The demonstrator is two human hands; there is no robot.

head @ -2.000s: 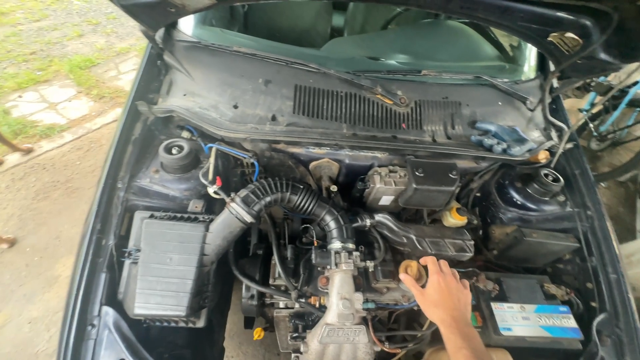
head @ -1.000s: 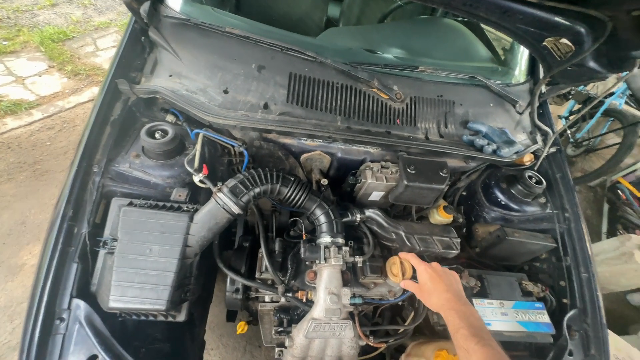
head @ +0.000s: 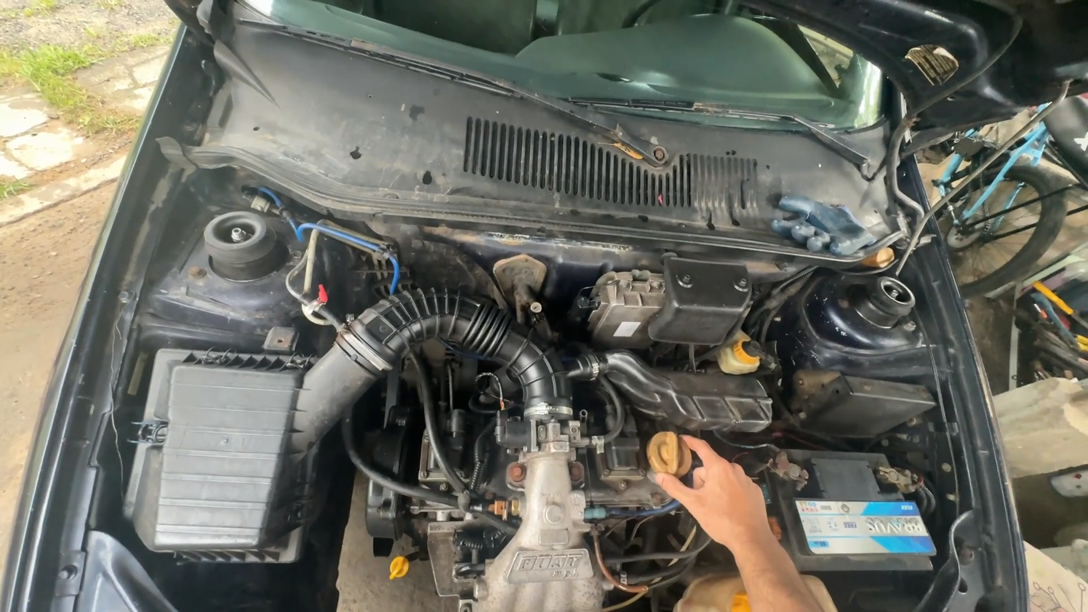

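My right hand (head: 718, 497) reaches in from the bottom right, thumb and fingers closed around a tan plastic oil filler cap (head: 668, 455). The cap is at the right side of the engine's valve cover; whether it is seated or lifted cannot be told. Left of it stands the cast metal Fiat intake manifold (head: 548, 527), joined to a ribbed black air intake hose (head: 463, 319). Right of my hand sits the car battery (head: 863, 518) with a blue and white label. My left hand is not in view.
A black air filter box (head: 225, 450) fills the left of the engine bay. Blue work gloves (head: 820, 225) lie on the cowl near the right strut mount (head: 884, 302). The yellow dipstick handle (head: 399, 567) is low on the left. A bicycle (head: 1007, 200) stands outside at right.
My right hand keeps its fingers on the cap, and its wrist and grip have turned somewhat. The view has shifted slightly.
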